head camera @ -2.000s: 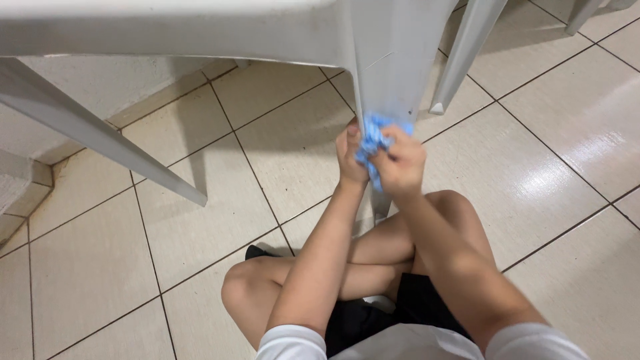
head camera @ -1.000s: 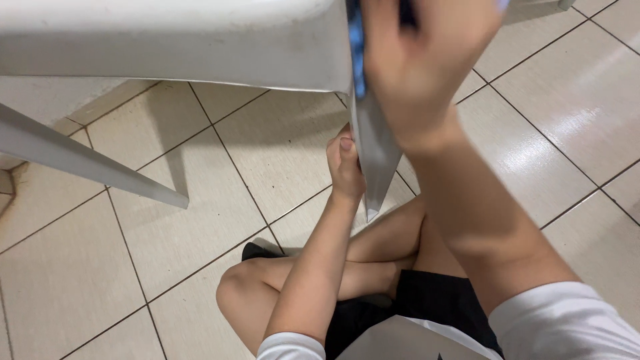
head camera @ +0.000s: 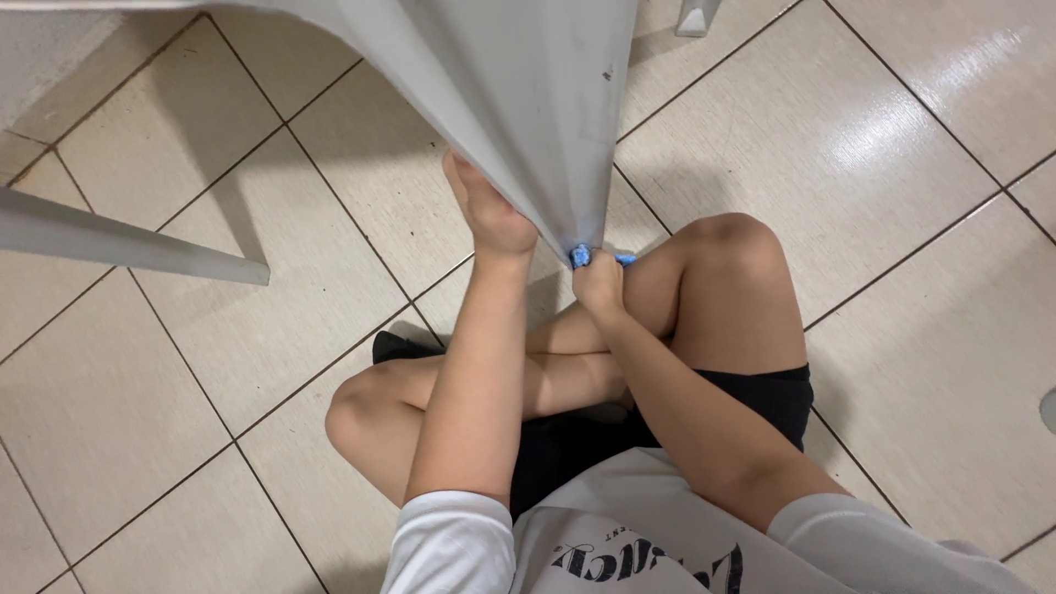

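Observation:
A white plastic table leg [head camera: 544,124] runs down from the top of the head view and narrows toward my crossed legs. My left hand [head camera: 495,210] is at the leg's left edge, its fingers partly hidden behind it; it seems to hold the leg. Near the leg's lower end my right hand [head camera: 600,279] is closed on a blue cloth [head camera: 581,256], which touches the plastic. Part of the cloth sticks out to the right of the hand. A small dark mark shows on the leg higher up.
Another white plastic leg [head camera: 140,243] stands on the tiled floor [head camera: 330,487] at the left. The tip of a further leg [head camera: 695,18] shows at the top. A wall base [head camera: 74,91] lies at the upper left. A grey rounded thing is cut off at the right edge.
My right hand has come down from the upper part of the leg to its lower end, with the blue cloth. Two seconds ago both hands were together at the cloth. The view has shifted.

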